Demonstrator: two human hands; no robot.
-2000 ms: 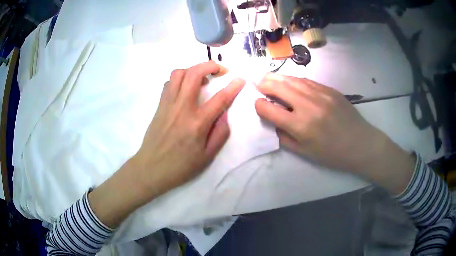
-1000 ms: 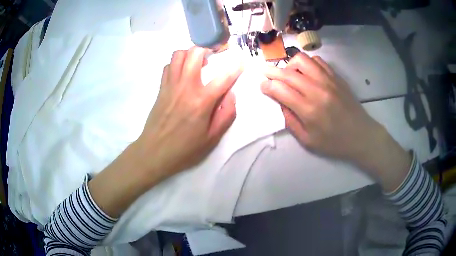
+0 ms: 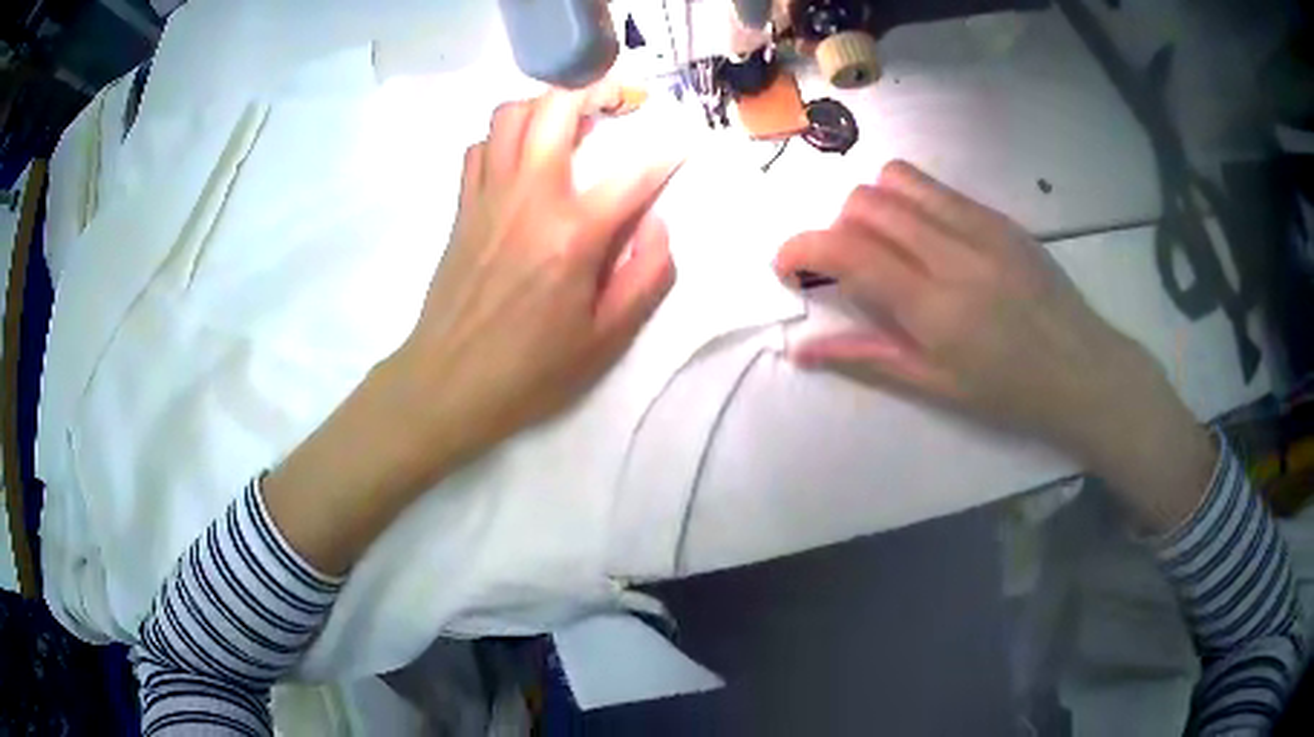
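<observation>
The large white garment cloth [image 3: 317, 303] covers the left and middle of the table and runs under the brightly lit presser foot and needle [image 3: 706, 94]. My left hand [image 3: 541, 267] lies flat on it, fingertips just left of the needle area, thumb spread from the fingers. My right hand [image 3: 966, 295] is at the cloth's right edge, below the orange block [image 3: 772, 108], with a gap between thumb and fingers. A small dark thing shows under its index finger; I cannot tell what it is. Glare hides the cloth edge near the needle.
A grey-blue bar [image 3: 559, 36] hangs above my left fingertips. A black disc [image 3: 830, 127] and ribbed cream knob [image 3: 847, 59] are right of the needle. Dark scissors [image 3: 1190, 245] lie at the far right. A white cloth flap [image 3: 627, 662] hangs below the table's front edge.
My right hand has moved away from the needle towards the wearer, and its thumb and fingers have parted. My left hand has moved up beside the needle area. The cloth's folds have shifted upward.
</observation>
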